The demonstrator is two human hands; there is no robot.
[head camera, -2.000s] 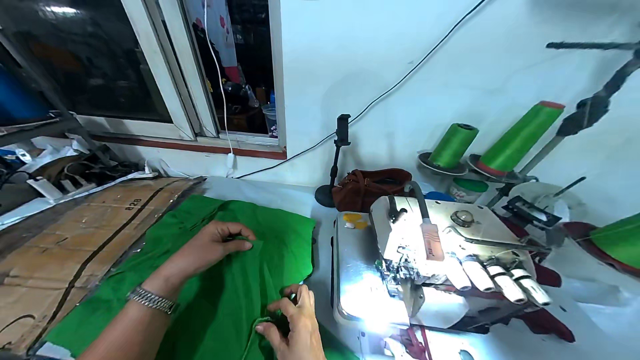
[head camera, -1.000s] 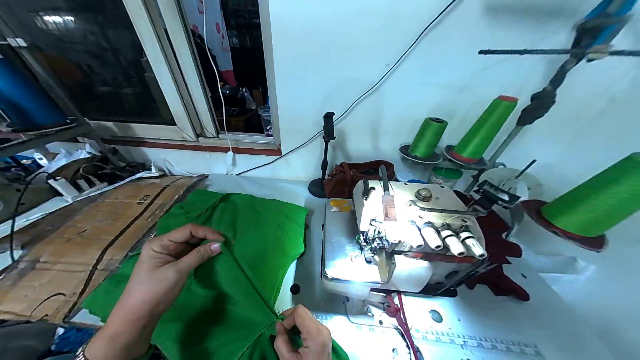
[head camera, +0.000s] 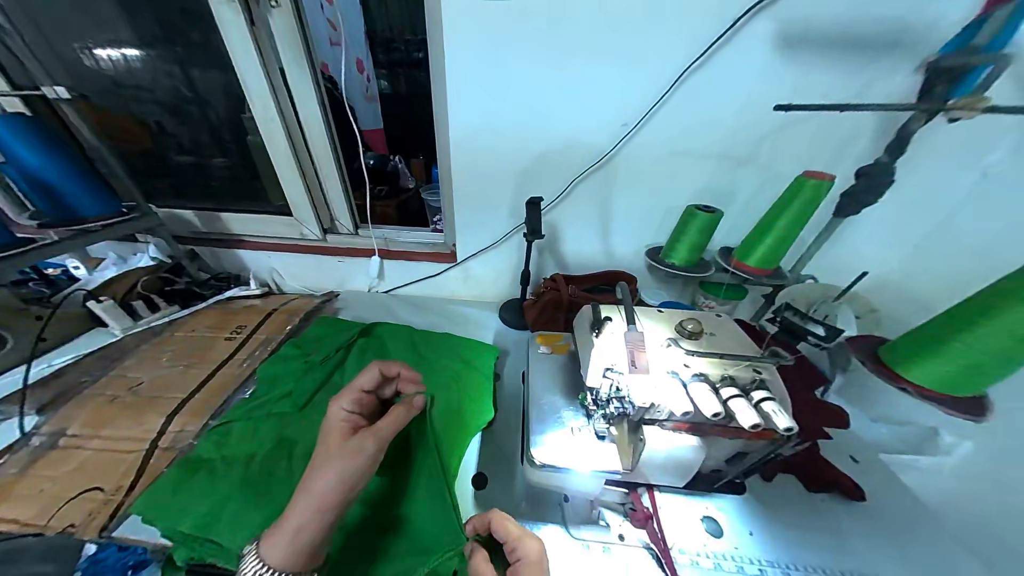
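Observation:
Green fabric [head camera: 320, 448] lies spread over the left of the worktable, partly on flattened cardboard. My left hand [head camera: 368, 424], with a metal watch band at the wrist, pinches the cloth's edge between thumb and forefinger. At the bottom of the view my right hand [head camera: 508, 544] pinches the same edge lower down, its lower part cut off by the frame. The edge runs fairly straight between the two hands. Right of them stands an overlock sewing machine [head camera: 688, 376] with its lamp lit over the needle area.
Flattened cardboard [head camera: 136, 416] covers the table's left side. Behind the machine are a brown bag [head camera: 576, 300], a phone stand [head camera: 526, 264] and green thread cones [head camera: 780, 224]. Dark red fabric [head camera: 816, 472] lies beside the machine. Blue thread [head camera: 56, 172] sits on a rack at far left.
Two seconds ago my left hand lay flatter over the cloth; now it is raised with the edge pinched. The fold between my hands has become straighter. The view has shifted to the right.

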